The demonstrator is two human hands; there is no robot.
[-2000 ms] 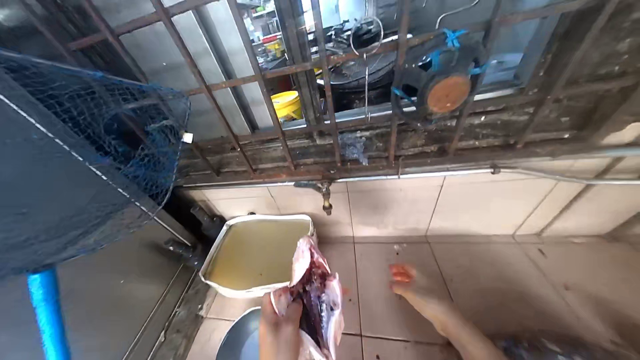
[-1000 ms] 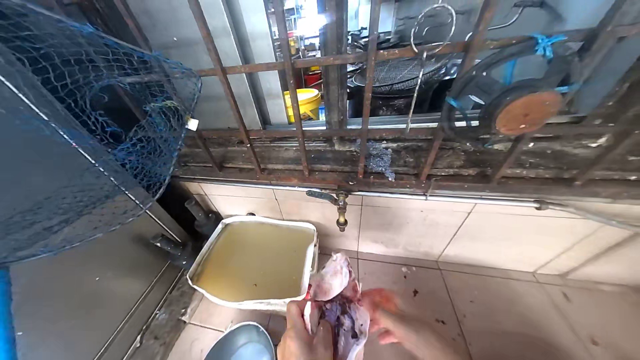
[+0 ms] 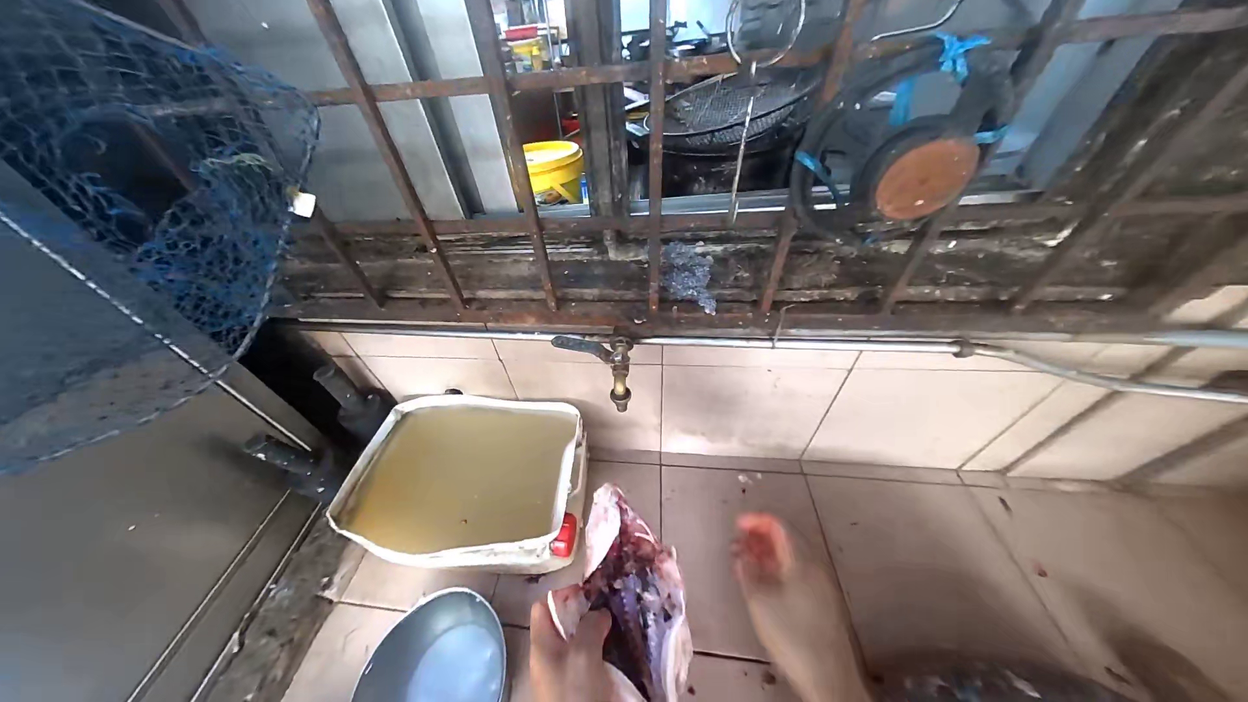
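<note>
An opened, gutted fish [image 3: 639,595] with dark red insides stands spread in the lower middle of the head view. My left hand [image 3: 570,648] grips its left side, the thumb at the cut edge. To the right of the fish, apart from it, is my right hand [image 3: 780,585], blurred, with something red at its fingertips, either a bit of flesh or blood; which one I cannot tell. A white cut-open container [image 3: 577,487] of cloudy yellowish water stands behind and left of the fish. In front of that container is a metal bowl [image 3: 429,648] holding some liquid.
A brass tap [image 3: 620,375] juts from the tiled wall under a rusty window grille [image 3: 653,156]. Blue netting [image 3: 195,195] hangs at the left over a metal cabinet [image 3: 127,546]. Dark scraps dot the floor tiles [image 3: 907,556]. A dark, partly cut-off thing lies at the bottom right.
A second ago my right hand was at the fish; now it is away to the right. The left hand has kept hold of the fish throughout.
</note>
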